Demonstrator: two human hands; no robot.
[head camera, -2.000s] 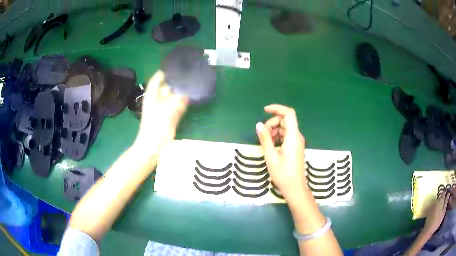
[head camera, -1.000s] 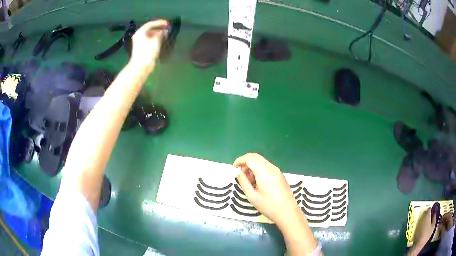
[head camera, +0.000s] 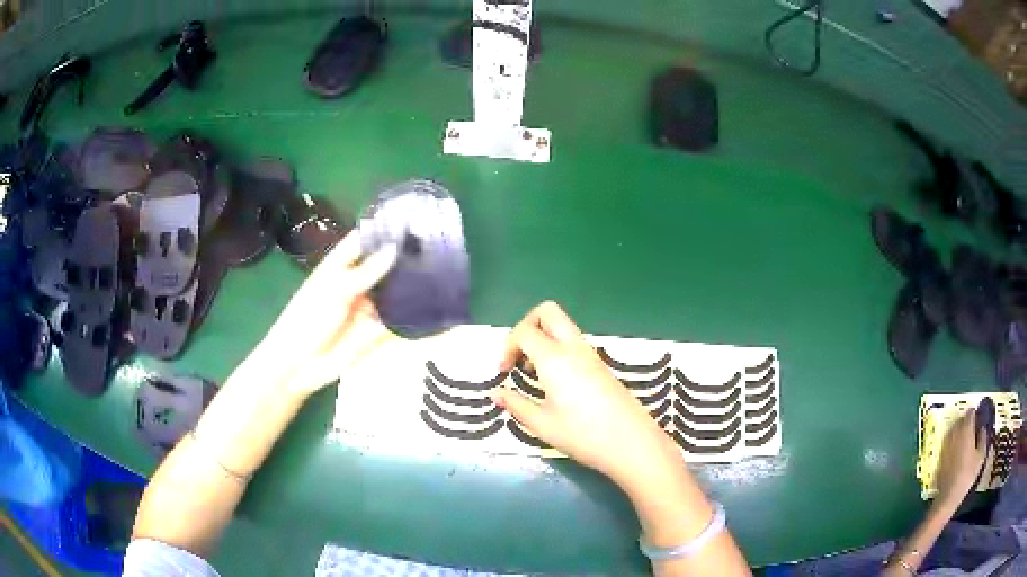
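Note:
My left hand (head camera: 349, 299) holds an oval black plastic shell (head camera: 426, 265) upright above the left end of the release-paper sheet (head camera: 366, 394). The shell is dark, palm-sized and shows a small central slot. The cream-white sheet bears columns of curved black adhesive strips (head camera: 707, 413), and its left end is blank. My right hand (head camera: 557, 383) is over the middle of the sheet, its thumb and finger close together at the strips. Whether a strip is between the fingertips cannot be told. The hand hides part of the columns.
Flat slotted plates (head camera: 96, 282) are piled at left, with a single slotted plate (head camera: 175, 408) nearer. A white metal post (head camera: 499, 85) stands at the far side. Loose oval parts (head camera: 684, 109) lie beyond and at right. Another worker's hand (head camera: 961, 456) is over a yellowish sheet (head camera: 931, 428).
My left hand has come back from the far side and now holds an oval shell above the sheet. My right hand stays over the sheet, its fingers lower among the strips.

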